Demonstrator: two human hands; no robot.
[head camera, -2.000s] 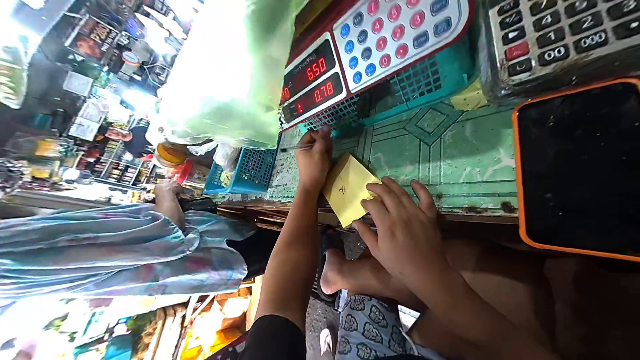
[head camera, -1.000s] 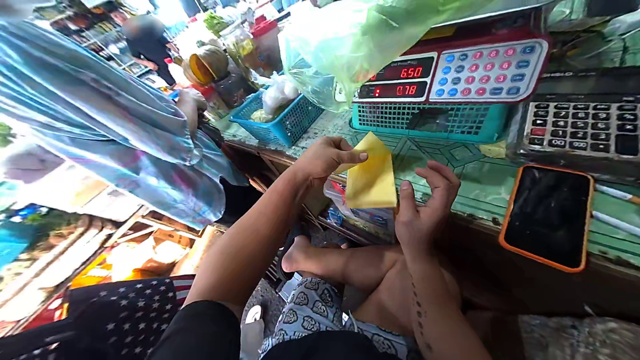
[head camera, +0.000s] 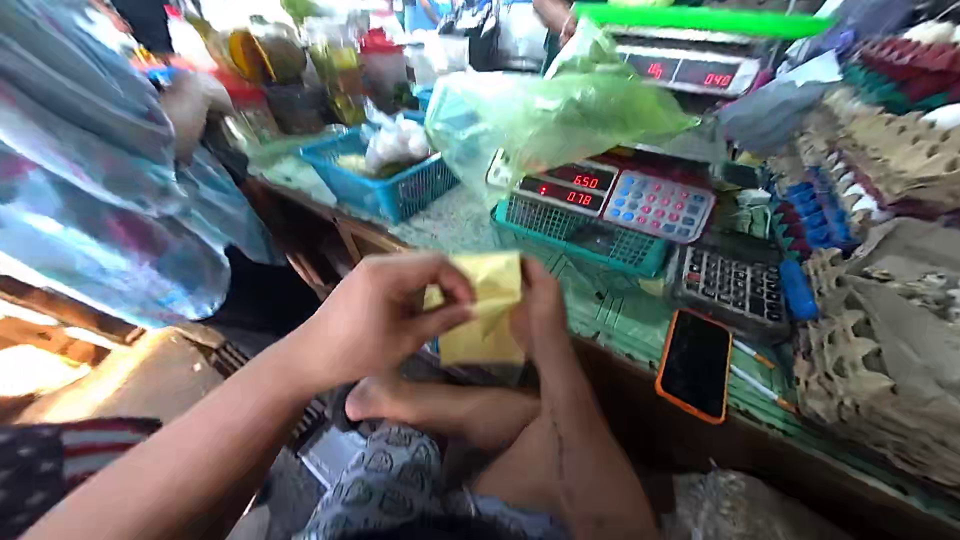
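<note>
Between my hands, above my lap and before the counter's edge, is a small yellow paper, creased and slightly blurred. My left hand pinches its left side between thumb and fingers. My right hand holds the right edge, its fingers partly hidden behind the paper. Beyond them a digital scale with red digits stands over a teal plastic basket, partly covered by a green plastic bag. A desk calculator and a phone in an orange case lie to the right on the counter.
A blue basket holding a white plastic bag stands left of the scale. Two pens lie beside the phone. Egg trays are stacked along the right. A person in a patterned garment stands at the left. Another scale stands farther back.
My left hand, at the counter beside the scale two seconds ago, is now on the paper. My right hand, apart from the paper one second ago, now holds its right edge. The view has turned.
</note>
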